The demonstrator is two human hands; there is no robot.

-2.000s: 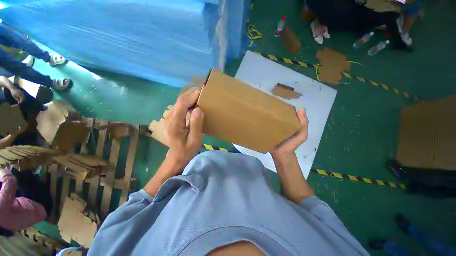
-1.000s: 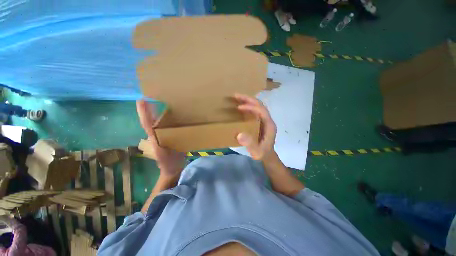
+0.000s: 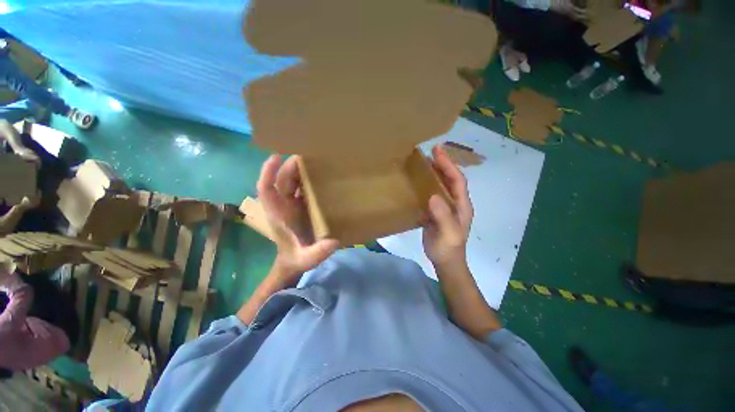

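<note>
A brown mailer box (image 3: 367,201) is held open in front of my body, its shallow inside facing me and showing nothing in it. Its broad box lid with notched, rounded edges (image 3: 363,80) stands open away from me, its far edge cut off by the top of the picture. My left hand (image 3: 288,213) grips the left side wall, thumb at the near corner. My right hand (image 3: 449,209) grips the right side wall, thumb on the wall. Some fingertips are hidden behind the walls.
A white sheet (image 3: 508,209) with a cardboard scrap lies on the green floor beyond the box. A plastic-wrapped stack (image 3: 177,60) is at upper left. A wooden pallet (image 3: 173,282) with blanks is at left, a large carton (image 3: 689,221) at right. People are at the left and upper right.
The box was closed two seconds ago; its lid stood open one second ago. Now the box is tilted so its inside shows, and the lid appears larger and further right.
</note>
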